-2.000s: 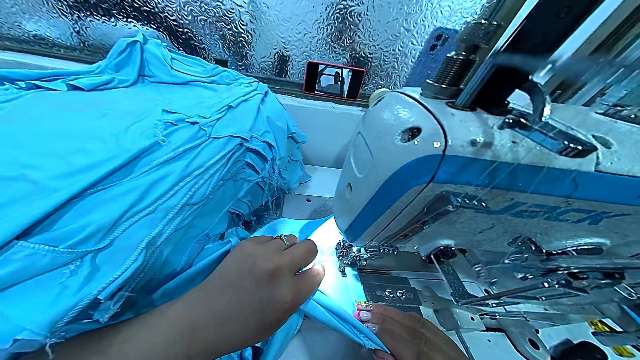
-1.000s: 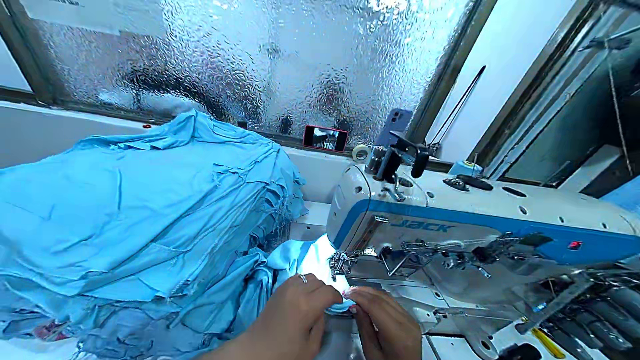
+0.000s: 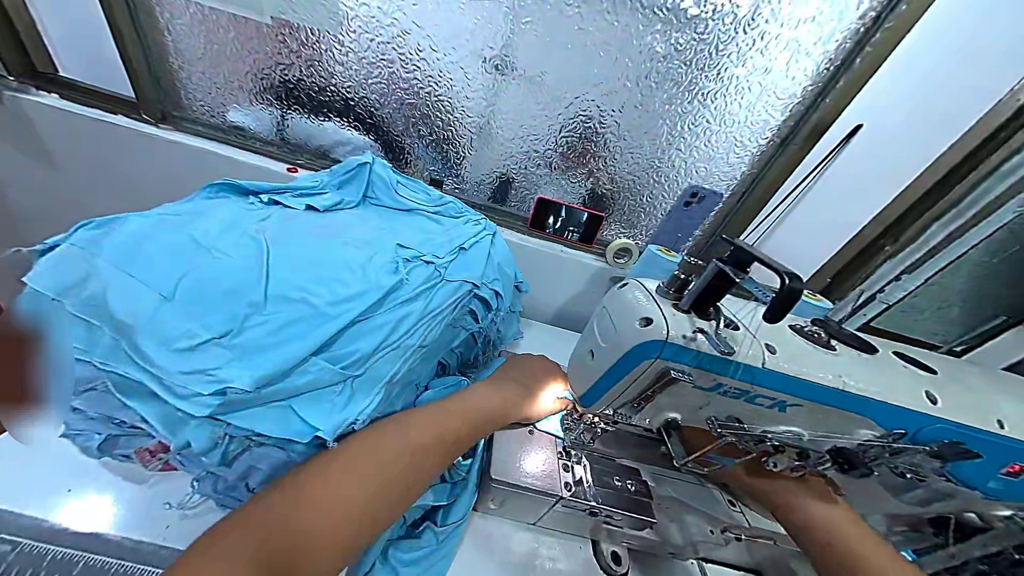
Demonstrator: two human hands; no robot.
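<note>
My left hand [image 3: 534,389] is at the left side of the presser foot area of a Jack sewing machine [image 3: 768,384], its fingers on a piece of light blue fabric [image 3: 552,424] lit by the machine's lamp. My right hand [image 3: 708,452] reaches behind the thread guides under the machine's arm, and its fingers are mostly hidden. Light blue fabric [image 3: 460,512] also hangs over the table edge beside the machine bed. A large heap of light blue garment pieces [image 3: 240,280] lies to the left of my left hand.
On the ledge by the textured window stand a phone [image 3: 566,222], a roll of tape [image 3: 622,253] and a purple phone [image 3: 686,218]. Thread cones [image 3: 658,262] are behind the machine. A ruler [image 3: 64,558] lies at the lower left. A blurred hand, apparently another person's, shows at the left edge.
Both hands have left the front of the needle area. My left hand has moved to the far left side of the presser foot, and my right hand has gone under the machine's arm.
</note>
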